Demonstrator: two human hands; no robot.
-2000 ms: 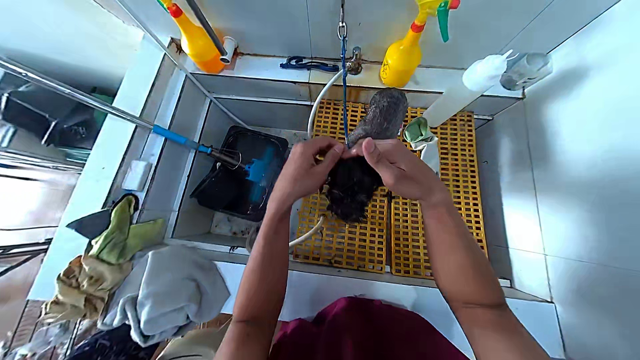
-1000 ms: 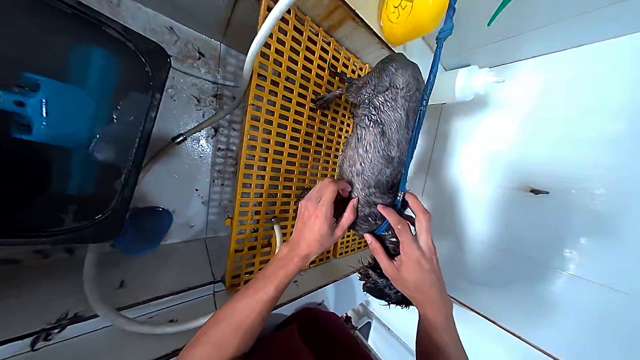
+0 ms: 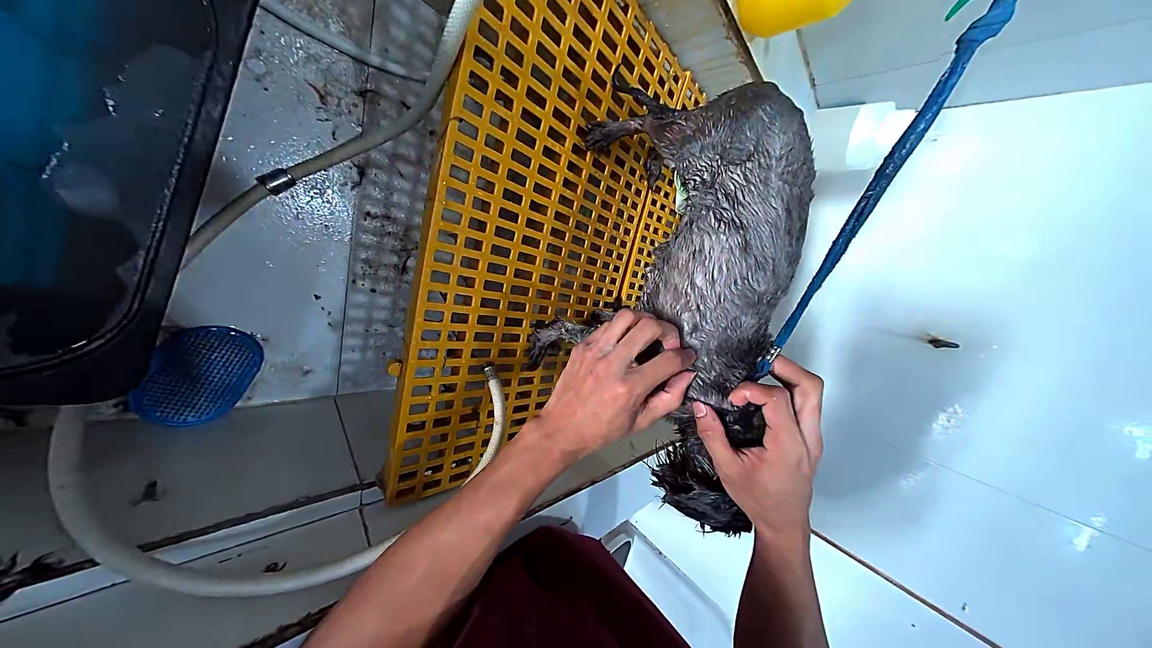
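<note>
A wet dog with grey fur (image 3: 733, 216) and a dark head (image 3: 697, 486) stands on a yellow plastic grate (image 3: 531, 180). My left hand (image 3: 621, 373) presses curled fingers into the fur at the near side of its shoulder and neck. On the other side of the neck, my right hand (image 3: 769, 432) has thumb and fingers pinched at the collar area, close to the metal clip of a blue leash (image 3: 886, 180). The leash runs up to the top right. What lies between the fingertips is mostly hidden.
A black tub (image 3: 180, 216) with blue inside stands at the left. A blue mesh brush or pad (image 3: 198, 373) lies below it. A pale hose (image 3: 360, 139) crosses the tiled basin, and a shorter hose end (image 3: 495, 409) pokes out by the grate. White tiled wall rises at right.
Two seconds ago both hands met near the dog's neck; now they are on either side of it. The view has moved much closer. Over the last second the hands have stayed around the neck.
</note>
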